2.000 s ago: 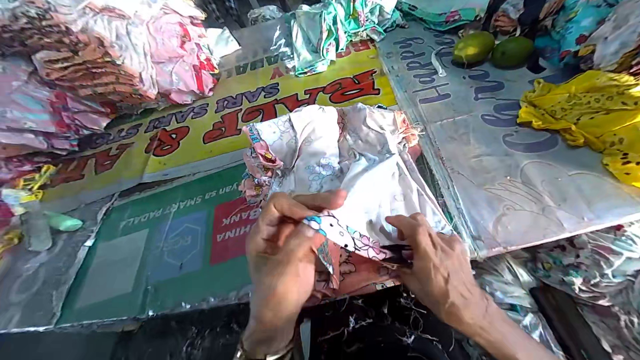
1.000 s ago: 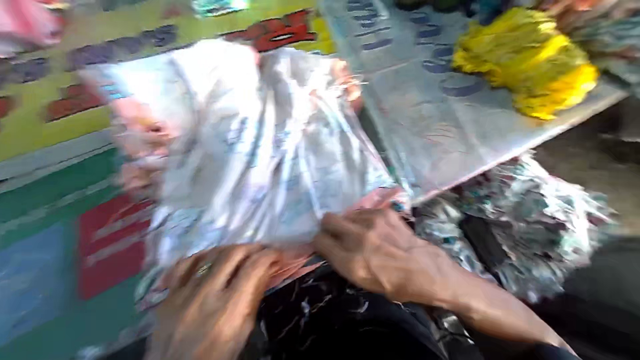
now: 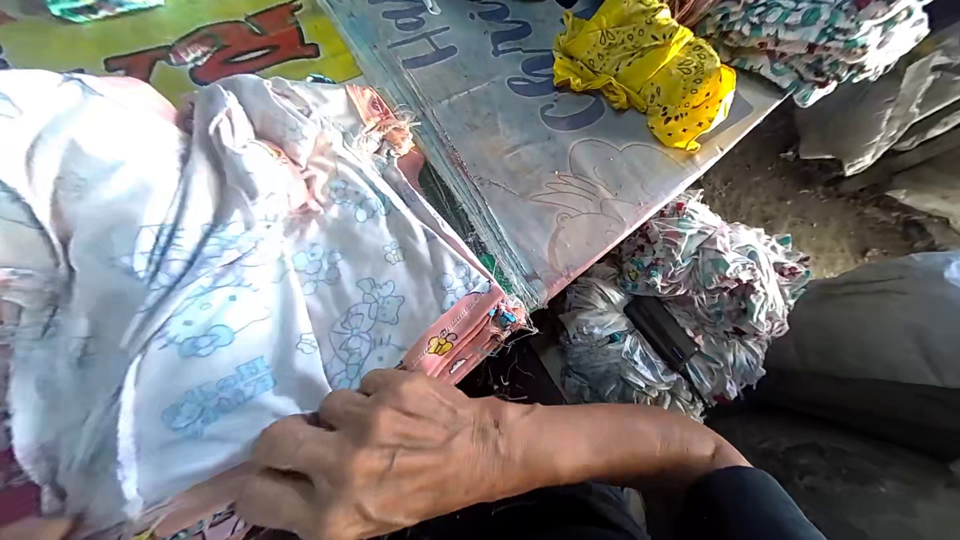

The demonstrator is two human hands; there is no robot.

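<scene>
White and pink printed fabric pieces (image 3: 217,300), showing pale blue cartoon figures, lie layered over the table at the left and centre. My right hand (image 3: 390,457) presses its curled fingers on the near edge of the cloth, by a pink stitched hem (image 3: 457,330) with frayed threads at its corner. Whether the fingers pinch the fabric is hidden under the knuckles. Of my left hand nothing can be made out clearly; only a blurred skin-toned patch shows at the bottom left corner.
A yellow patterned cloth (image 3: 645,71) lies on a plastic-covered board (image 3: 510,150) with lettering. Folded printed fabric (image 3: 817,37) is stacked at the top right. Beyond the table edge are bundled cloths (image 3: 705,285) with a dark object (image 3: 660,334) on them, and a grey sack (image 3: 870,322).
Both hands worked at a small fold of cloth two seconds ago; then they rested along its near edge. The left hand has since gone mostly out of sight. The view has swung right and closer.
</scene>
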